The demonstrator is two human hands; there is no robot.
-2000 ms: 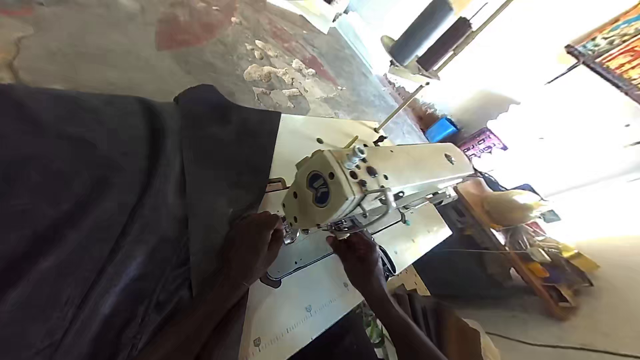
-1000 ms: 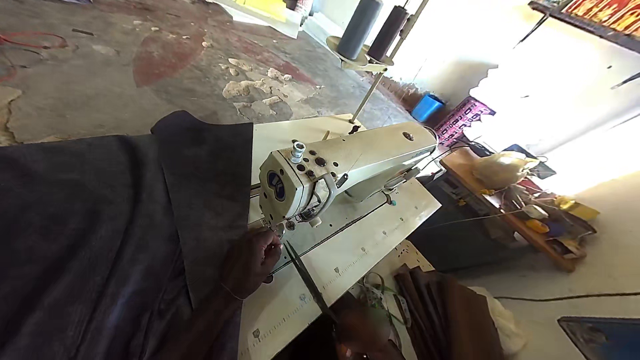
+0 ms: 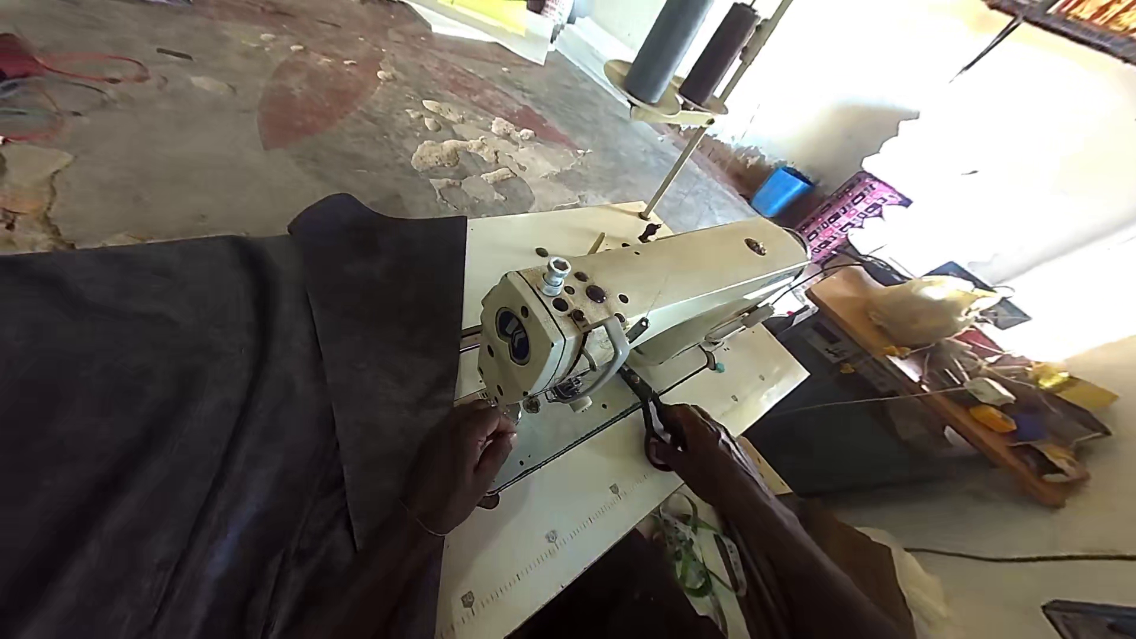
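Observation:
An industrial sewing machine [image 3: 657, 284] stands on a cream table [image 3: 532, 550]. My left hand [image 3: 461, 461] is beside the needle area with fingertips pinched together; whether thread or cloth edge lies between them cannot be made out. Dark cloth [image 3: 177, 408] spreads over the left side, next to that hand. My right hand [image 3: 710, 448] holds scissors [image 3: 652, 410] by their handles, the blades pointing up and left beneath the machine's arm. The blade tips are partly hidden near the machine head.
Two thread cones [image 3: 670, 49] sit on a stand behind the machine. To the right, a wooden table [image 3: 941, 408] carries a cream bag and small items. A blue bin [image 3: 781, 191] stands near the wall. Green and white strips [image 3: 692, 559] hang below the table edge.
My right hand, near the needle area two seconds ago, now holds scissors under the machine's arm. The scissors were lower and nearer the needle one second ago. My left hand stays by the needle.

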